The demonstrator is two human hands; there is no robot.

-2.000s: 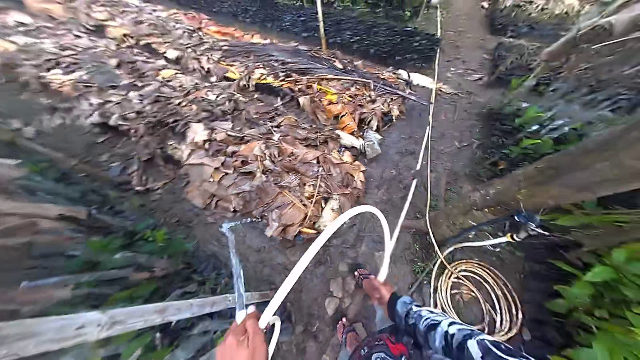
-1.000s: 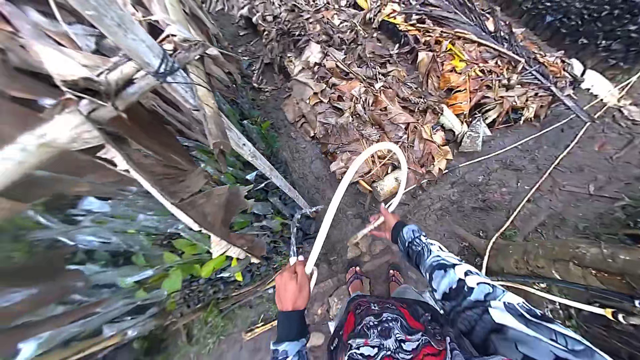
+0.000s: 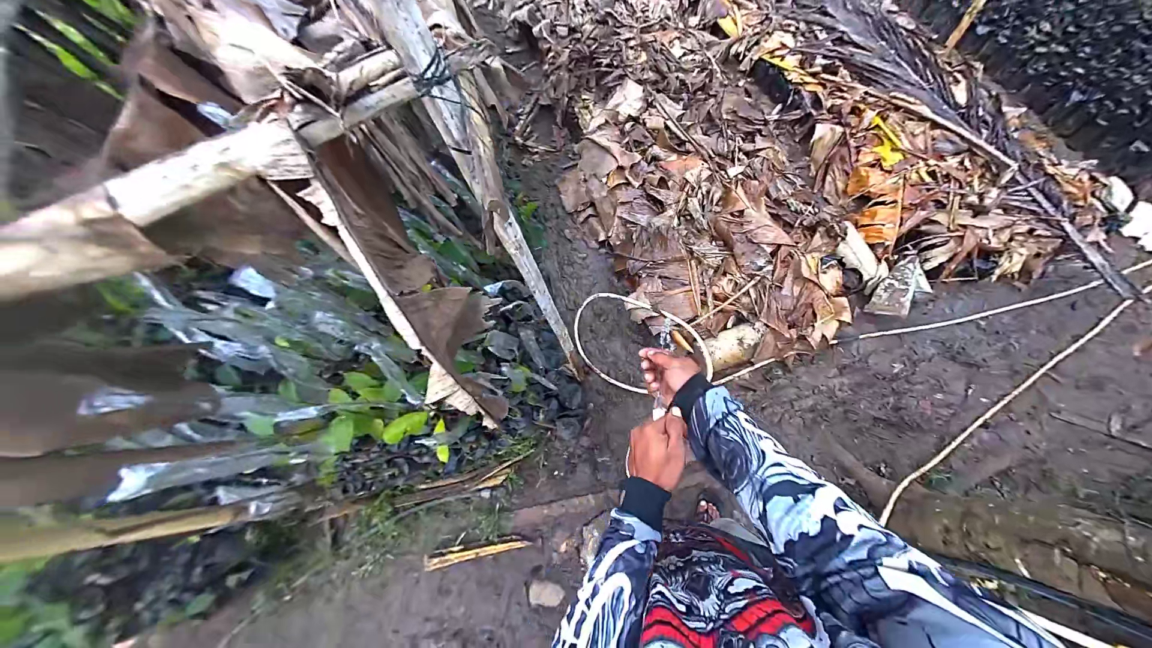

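My left hand (image 3: 658, 450) is closed on the end part of a pale hose, near the lower middle of the view. Just above it, my right hand (image 3: 668, 372) has curled fingers at a clear plastic strip that hangs by the hose. The two hands nearly touch at the wrist of the right one. A loop of the pale hose (image 3: 590, 353) stands out beyond them over the muddy ground. From there the hose runs right along the edge of the leaf pile. How the strip and the hose end meet between the fingers is hidden.
A heap of dry brown leaves (image 3: 720, 180) lies ahead. Pale poles (image 3: 207, 175) tied with dark cord stand at the left, above plants in plastic bags (image 3: 360, 405). More hose (image 3: 1008, 409) crosses the mud at the right, beside a log (image 3: 1035, 540).
My right hand has moved from the hose's curve to close by my left hand. The hose loop is now smaller and rounder. The view has swung left since two seconds ago.
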